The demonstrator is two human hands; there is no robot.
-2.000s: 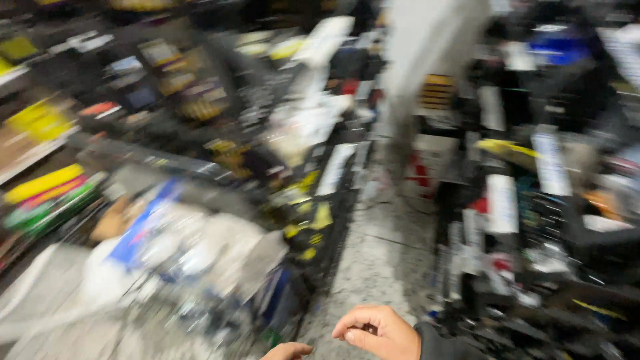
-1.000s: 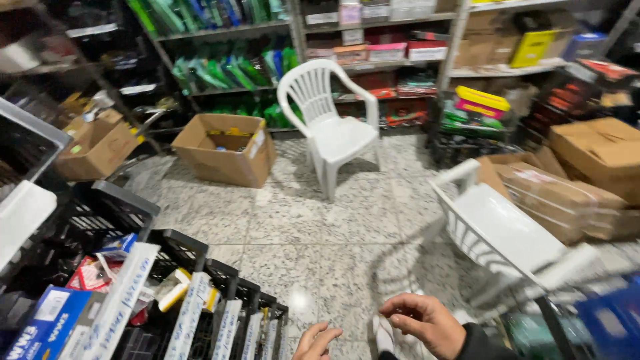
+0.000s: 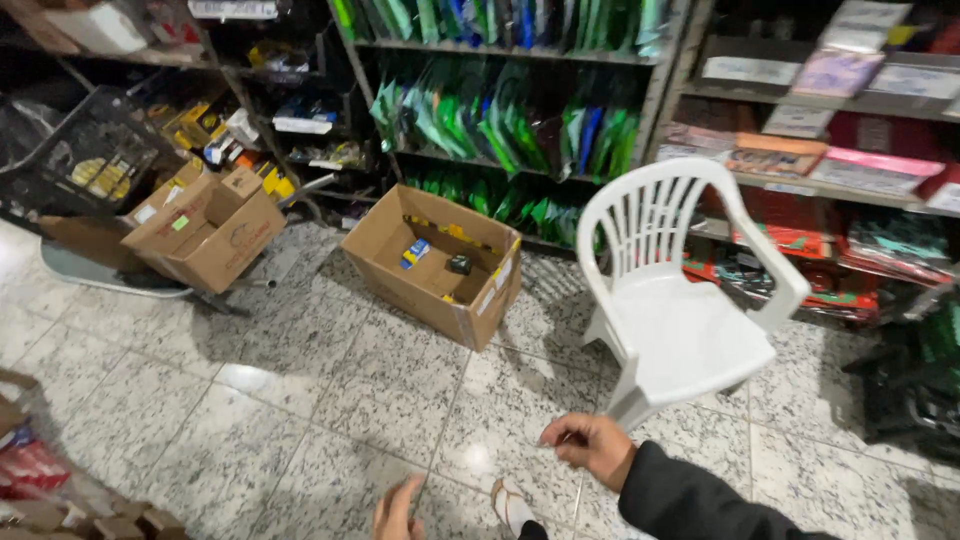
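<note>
My right hand [image 3: 592,448], in a dark sleeve, is held above the speckled floor with its fingers loosely curled and nothing in them. It is nearest to a white plastic armchair [image 3: 694,326]. My left hand [image 3: 399,511] shows only in part at the bottom edge, fingers apart, holding nothing visible. Beyond both hands stands an open cardboard box [image 3: 409,296] with a blue and yellow packet [image 3: 415,253] and a small dark item [image 3: 460,263] inside. One foot in a sandal [image 3: 510,504] shows between the hands.
Farther left, another open cardboard box [image 3: 240,244] stands by a black plastic crate [image 3: 105,154]. Metal shelves [image 3: 517,51] at the back hold green and blue packaged goods. Flat packets [image 3: 874,169] fill the right shelves. Dark crates [image 3: 911,382] stand at the right edge, cartons [image 3: 112,525] at bottom left.
The view has swung and moved closer to the armchair and the cardboard box, which showed farther off one second ago. Both hands stay raised with nothing in them.
</note>
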